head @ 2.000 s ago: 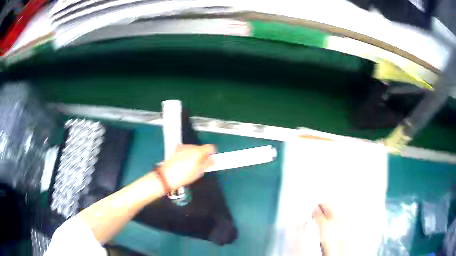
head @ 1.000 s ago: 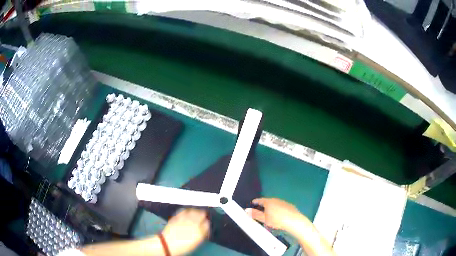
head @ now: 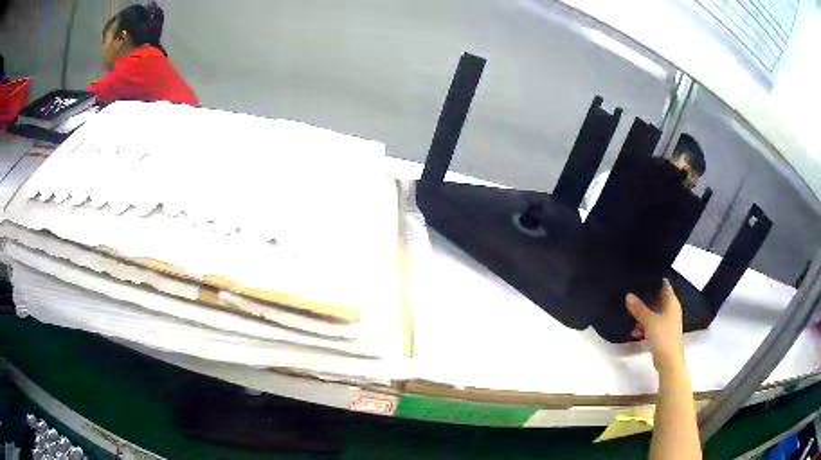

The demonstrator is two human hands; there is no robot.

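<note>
Black fixtures with flat triangular plates and tall uprights stand on the white shelf. One fixture [head: 504,225] shows its plate and round hub seat. Another fixture [head: 648,207] stands beside and partly behind it, overlapping it at the right. My right hand [head: 657,323] is at the lower front edge of this right-hand fixture, thumb and fingers on its black base. The fingertips are partly hidden against the black, and the grip looks closed on the edge. My left hand is not in view.
A thick stack of white sheets [head: 207,225] lies on the shelf at left. The white shelf [head: 486,350] has a green-labelled front edge. A grey metal post [head: 765,350] rises at right. A person in red [head: 144,76] is at the upper left; another person's head [head: 689,157] shows behind the fixtures.
The view has swung up from the bench to the shelf. The white three-blade assembly and my left hand have left the picture. My right hand has moved from beside the assembly to a shelf fixture.
</note>
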